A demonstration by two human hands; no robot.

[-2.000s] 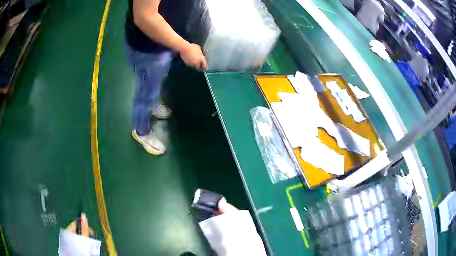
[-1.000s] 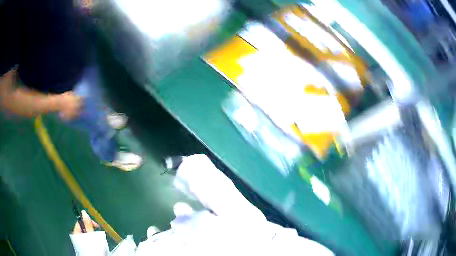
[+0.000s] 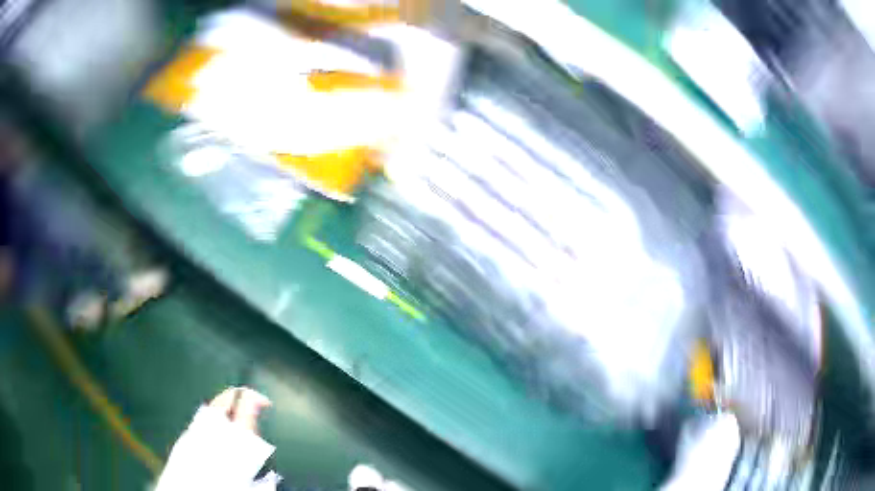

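Observation:
The view is strongly blurred. My left hand (image 3: 242, 405), in a white sleeve, is at the lower left, over the floor and off the bench edge. A faint dark line shows at its fingers; whether it holds the black pen is unclear. A white shape like my right sleeve (image 3: 708, 455) is at the lower right, beside the trays; the right hand itself cannot be made out. A stack of clear blister trays (image 3: 537, 230) glares white on the green bench (image 3: 336, 326).
White papers (image 3: 288, 67) lie on the orange board (image 3: 331, 171) at upper left. A crumpled clear bag (image 3: 230, 182) lies beside it. A white label (image 3: 357, 276) sits by green tape. A white rail (image 3: 672, 96) curves behind the trays. Another person's shoes (image 3: 139, 288) show at left.
The view has swung so the bench, board and trays shifted left and the trays fill the middle. My left hand is farther right in view. The dark object at my right hand is out of sight.

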